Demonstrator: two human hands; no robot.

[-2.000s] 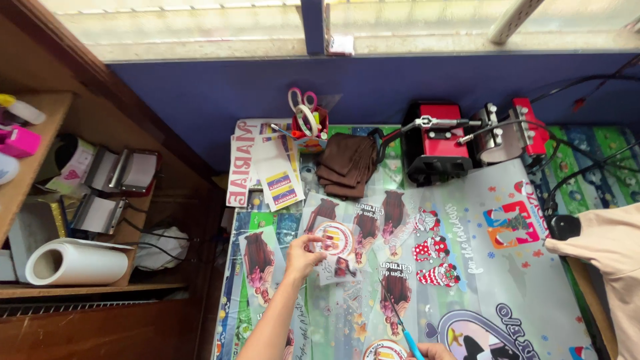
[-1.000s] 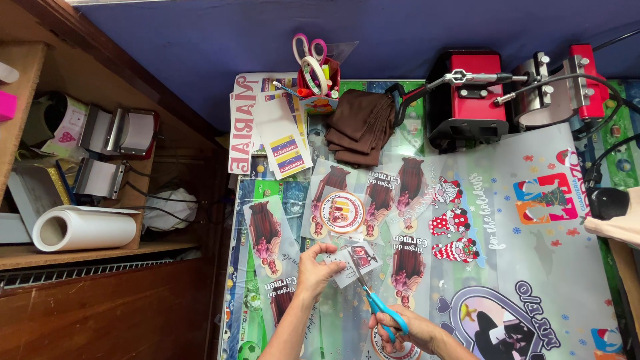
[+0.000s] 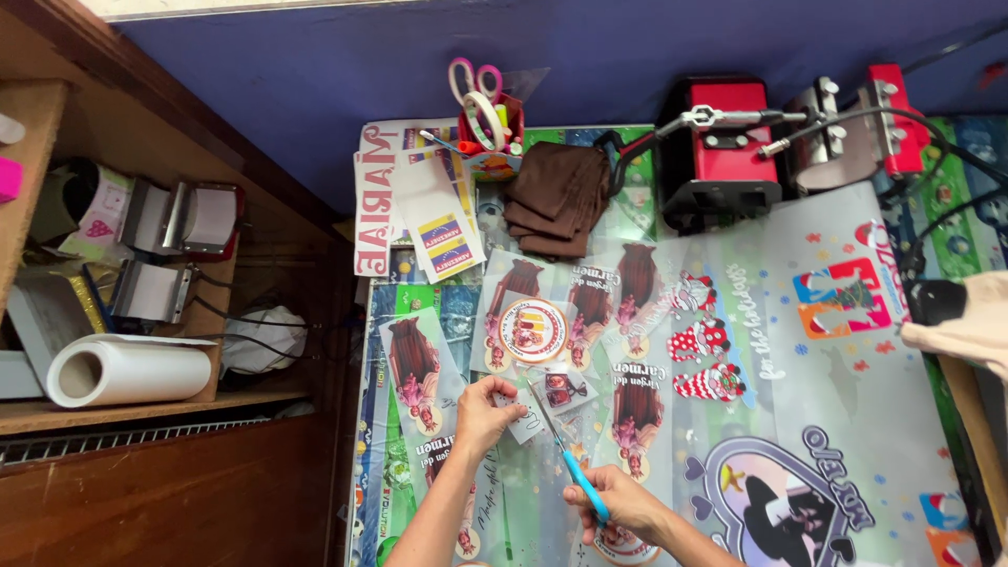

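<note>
My left hand (image 3: 488,413) pinches a small piece of printed transfer film (image 3: 526,419) between thumb and fingertips. In my right hand (image 3: 618,504) are scissors with turquoise handles (image 3: 583,479), their blades pointing up and left beside that piece. Just right of the blades lies a small film piece with dark red pictures (image 3: 561,390). Above it is a clear sheet with a round orange-rimmed print (image 3: 533,331). Printed film strips with figures in long dresses (image 3: 415,370) lie around both hands, and a large film sheet (image 3: 835,402) spreads to the right.
At the back stand a pen holder (image 3: 496,161) with pink-handled scissors, folded brown cloths (image 3: 557,197) and a red and black heat press (image 3: 728,150) with cables. Sheets of flag stickers (image 3: 449,244) lie at the back left. A wooden shelf (image 3: 118,413) at left holds a white roll (image 3: 130,370).
The film piece by the scissor blades was in one part a second ago; now a small part is in my left hand, separate from the pictured part. The round print was in my left hand in the earliest frame.
</note>
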